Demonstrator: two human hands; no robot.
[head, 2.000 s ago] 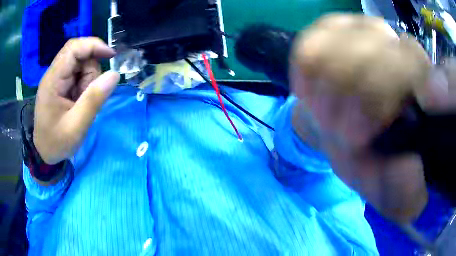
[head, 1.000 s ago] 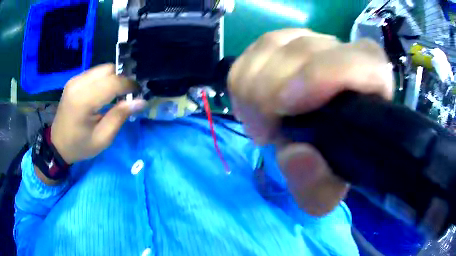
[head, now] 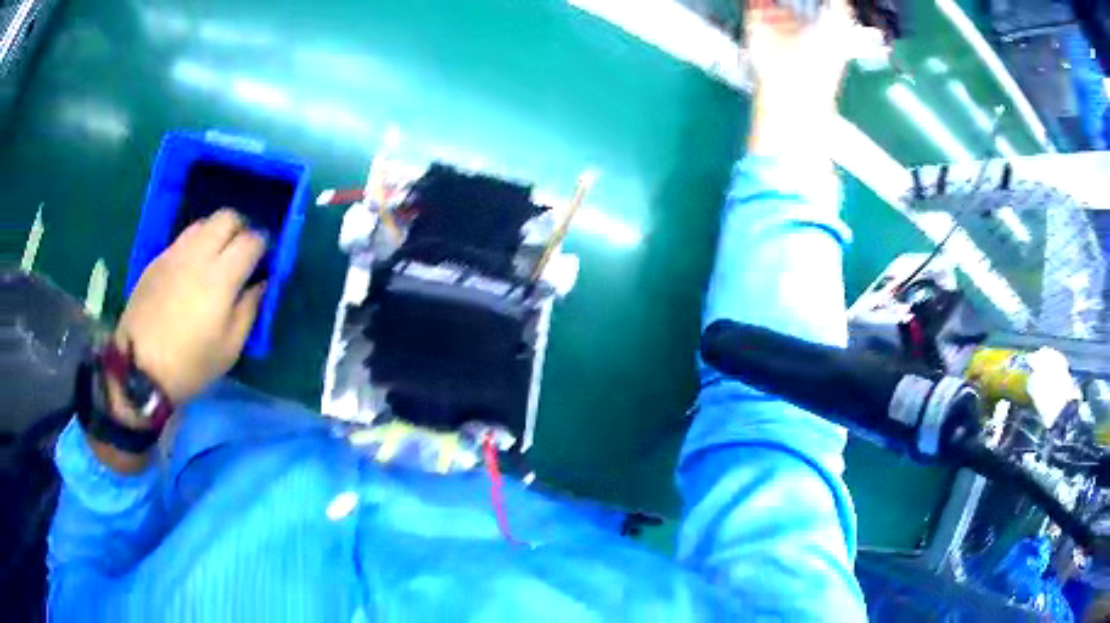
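The black-and-white appliance unit (head: 457,329) lies on the green bench mat in front of me. A red lead wire (head: 498,487) hangs from its near edge onto my smock. My left hand (head: 195,304) reaches into the blue parts bin (head: 156,219); its fingertips are down inside, and whether they hold anything is hidden. My right hand (head: 797,27) is stretched far forward at the top edge, partly cut off and blurred, near a small dark and reddish item. The black electric screwdriver (head: 816,380) hangs above my right forearm, out of my hands.
At the right stand another pale unit (head: 907,292) with dark parts and a yellow can (head: 1001,375) with a white top. The screwdriver's black cable (head: 1035,487) runs to the right edge. A pale rail crosses the top right.
My right hand has let go of the screwdriver and moved far forward. My left hand has moved from the unit's near left corner into the blue bin. The view takes in more bench.
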